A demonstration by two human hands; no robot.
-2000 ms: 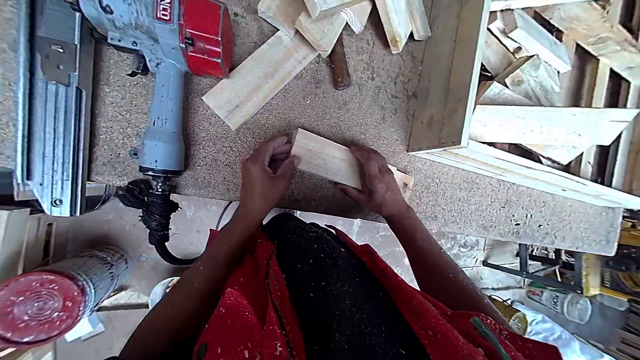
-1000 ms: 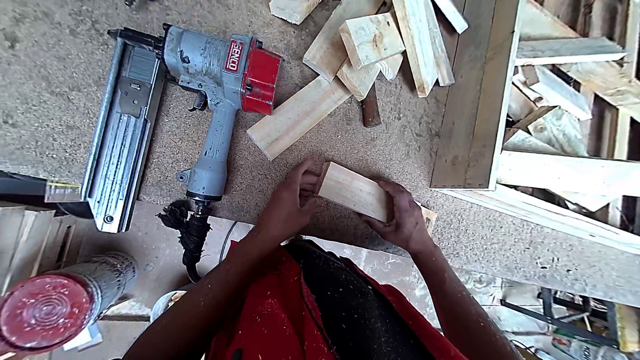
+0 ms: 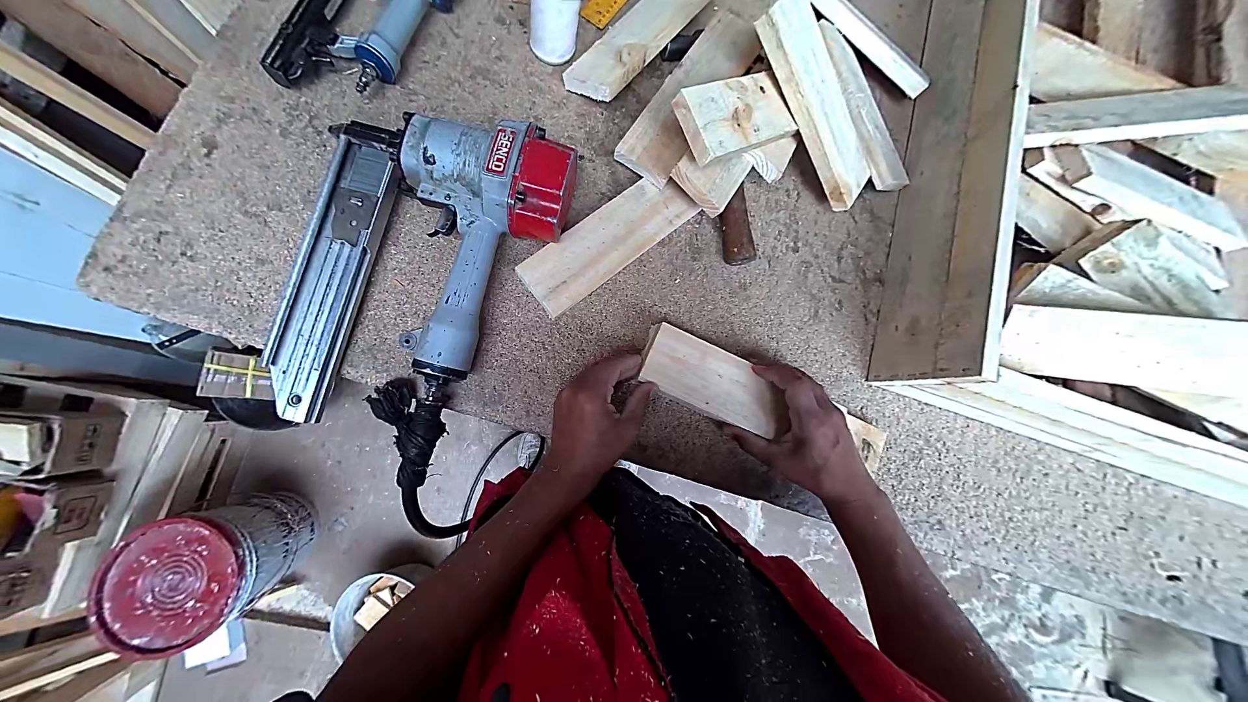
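Between my two hands, near the front edge of the particleboard bench, is a short wooden block (image 3: 710,378). My left hand (image 3: 600,414) grips its left end with thumb and fingers. Around its right end are the fingers of my right hand (image 3: 804,429). Another piece of wood (image 3: 866,442) shows partly from behind the right hand. A Senco pneumatic nailer (image 3: 458,214) with a red cap lies left of the block, its hose running off the bench edge. Beyond the block lies a loose pile of wood offcuts (image 3: 736,117), with a brown tool handle (image 3: 737,229) sticking out from under it.
A wooden frame (image 3: 941,195) stands on the right, with scrap wood (image 3: 1150,224) beyond its side. A second air tool (image 3: 385,44) and a white container (image 3: 555,31) lie at the far side. Below left are a red-lidded bucket (image 3: 168,588) and a pail of offcuts (image 3: 353,609).
The view has shifted and takes in more of the bench's left side. Both hands keep hold of the block, with little plain change.
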